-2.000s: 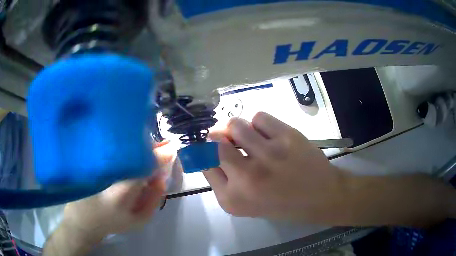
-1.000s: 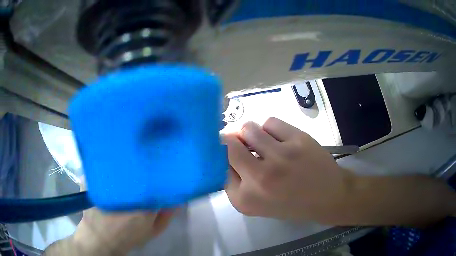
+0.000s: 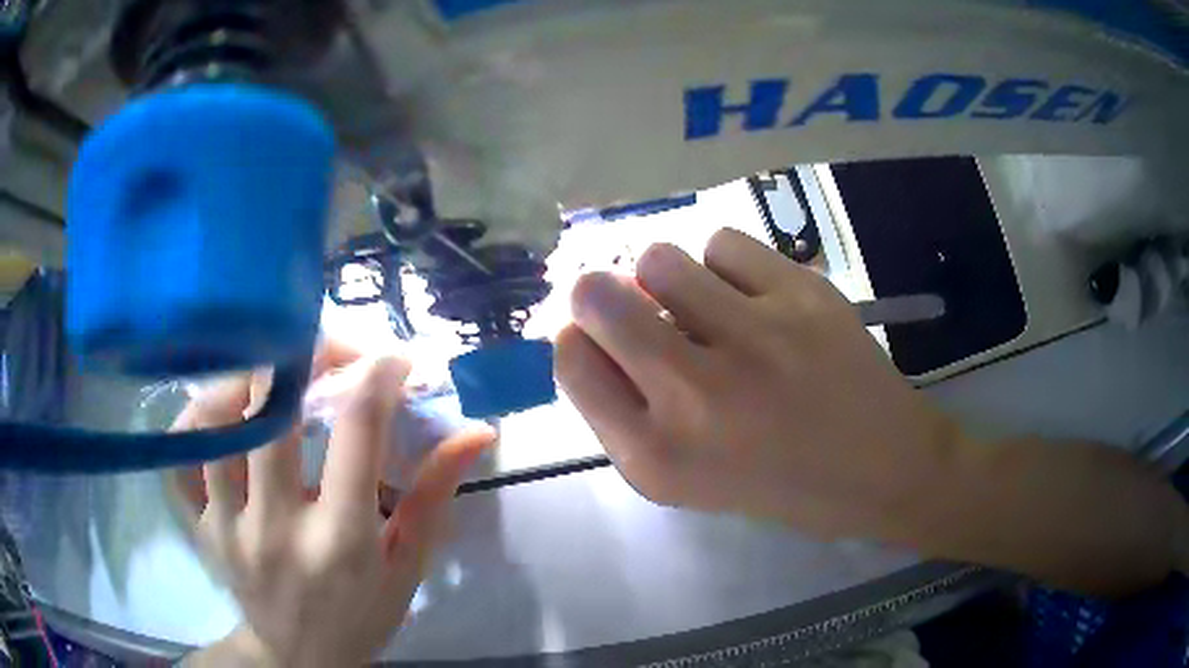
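My left hand (image 3: 307,522) lies at the lower left, its fingers spread over thin white and pale blue fabric (image 3: 424,424) beside the presser area. The fabric shows between thumb and forefinger; the rest is hidden under the hand. No grip on it shows. My right hand (image 3: 743,379) is on the machine bed, right of the small blue tension knob (image 3: 505,377), fingers curled. A thin grey metal rod (image 3: 906,309) sticks out behind it toward the black panel; its other end is hidden. The needle area is overexposed and unclear.
The cream machine head (image 3: 600,131) spans the top. A large blue knob (image 3: 196,228) and a blue curved bar (image 3: 144,448) stand close at the left. The black panel (image 3: 932,261) is at right. A ruled strip (image 3: 782,620) edges the table.
The view has shifted and the large blue knob no longer covers the work. My left hand, mostly hidden before, now shows with fingers spread on the fabric. My right hand still has the rod.
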